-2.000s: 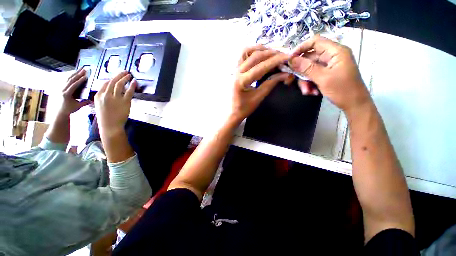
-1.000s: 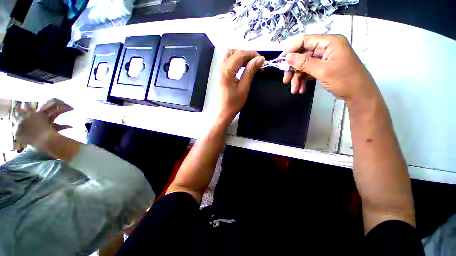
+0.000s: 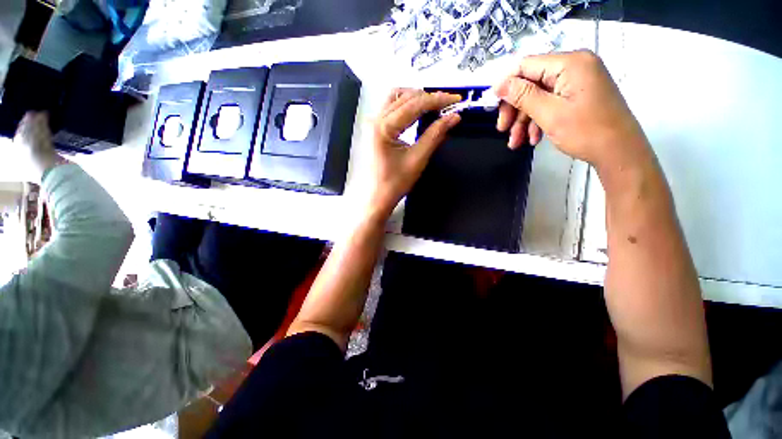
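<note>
A small white-grey charging cable is stretched between my two hands above the far end of a black box base. The base lies open on the white table in front of me, and no item shows in the part I can see. My left hand pinches one end of the cable between thumb and fingers. My right hand pinches the other end with thumb and fingertip, its other fingers curled. The hands partly cover the base's far end.
A cable pile lies beyond my hands. Three black boxes with insert trays holding white devices stand to the left. Clear plastic bags lie back left. A neighbouring person reaches toward a black box stack far left.
My hands have come from close together to slightly apart, with the cable now showing between them. The neighbour's hands have left the three boxes, and one is now at the far-left stack.
</note>
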